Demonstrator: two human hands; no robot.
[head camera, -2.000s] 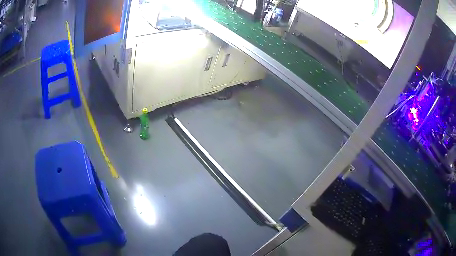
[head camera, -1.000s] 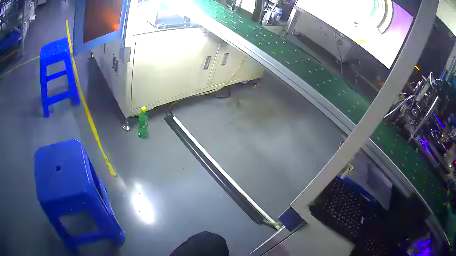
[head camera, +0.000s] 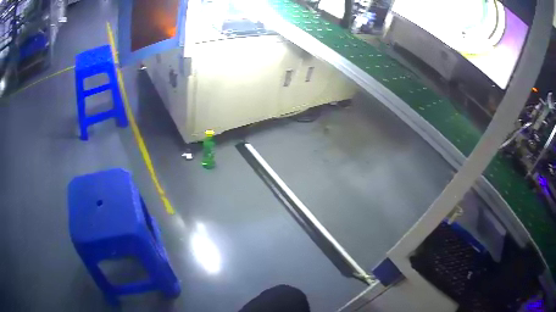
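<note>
Neither my left hand nor my right hand is in view. The green conveyor belt (head camera: 420, 97) with rows of pale dots runs diagonally from the top middle to the right edge. A pale frame post (head camera: 472, 161) crosses in front of it. A black keyboard (head camera: 454, 259) lies at the lower right beside the post, partly in shadow. A blue-white panel (head camera: 488, 234) stands behind the keyboard. A dark rounded shape (head camera: 277, 300) is cut off by the bottom edge; I cannot tell what it is.
Blue stools (head camera: 110, 204) stand at left by a yellow floor line (head camera: 143, 149). A green bottle (head camera: 208, 151) stands by the cream cabinet (head camera: 244, 91). A long bar (head camera: 305, 210) lies on the floor. A bright monitor (head camera: 466, 24) and machine fixtures (head camera: 539, 137) are at right.
The whole view has shifted, so the stools, cabinet, bottle and keyboard appear further right. The purple glow on the machine at right is weaker than two seconds ago. No hand has appeared.
</note>
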